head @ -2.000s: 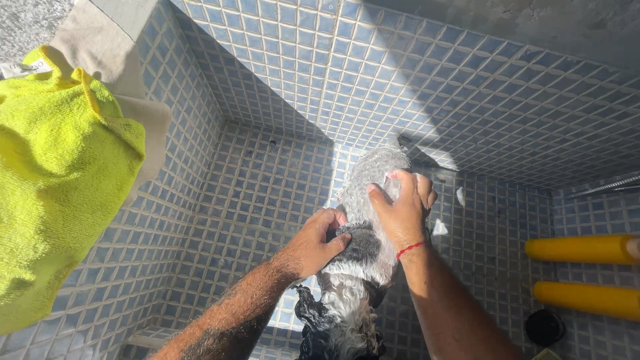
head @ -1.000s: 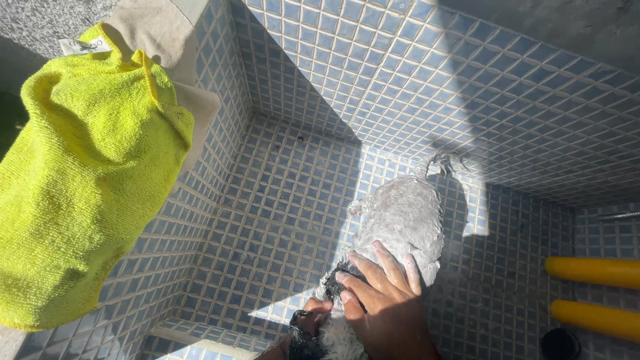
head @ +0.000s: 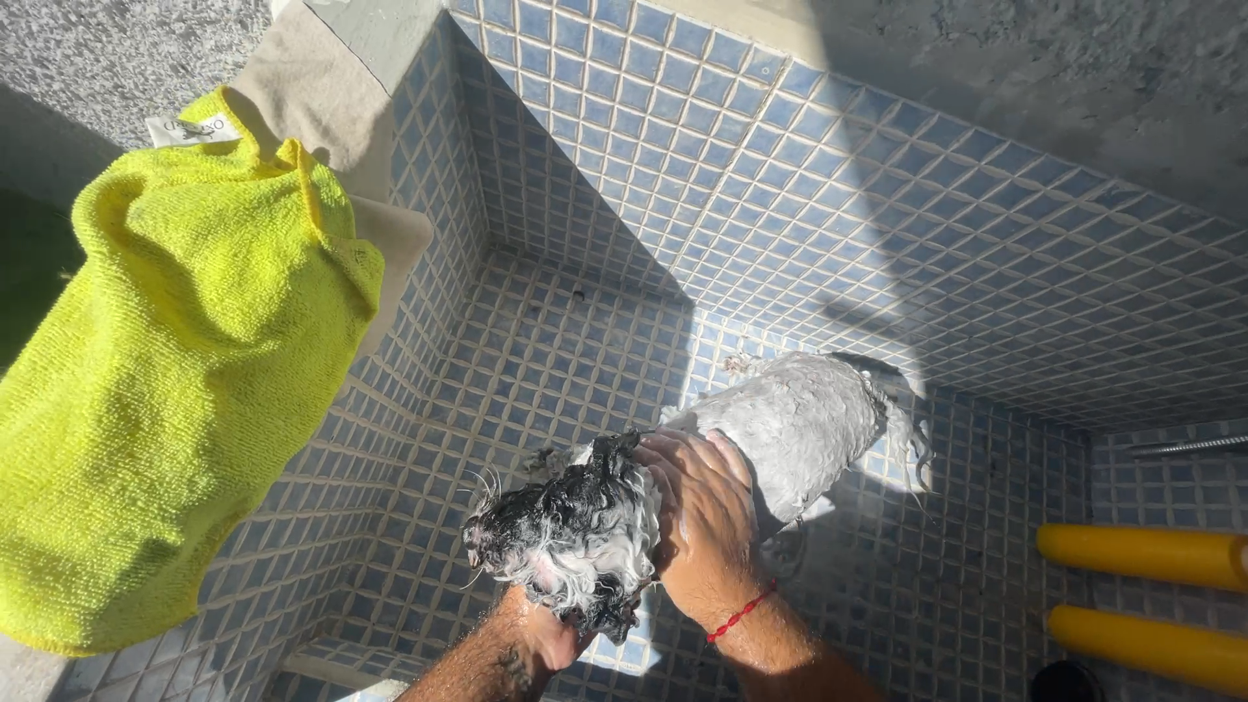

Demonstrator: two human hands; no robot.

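A small wet dog (head: 804,429) stands in a tub lined with blue mosaic tiles, its grey-white back coated in lather. Its black and white head (head: 575,531) points to the left, with suds in the fur. My right hand (head: 707,507), a red cord bracelet on the wrist, lies spread on the dog's neck just behind the head. Under the head is my left hand (head: 551,634), against the fur by the jaw; its fingers are mostly hidden by the head.
A yellow-green microfiber towel (head: 214,370) hangs over the tub's left edge, on a beige cloth (head: 312,88). Two yellow tubes (head: 1141,556) lie at the right, near a round black object (head: 1065,682). A metal hose (head: 1185,446) runs along the right side.
Both hands were on the dog's back two seconds ago and are now at its neck and head. The dog's head, low in the frame before, is now turned to the left.
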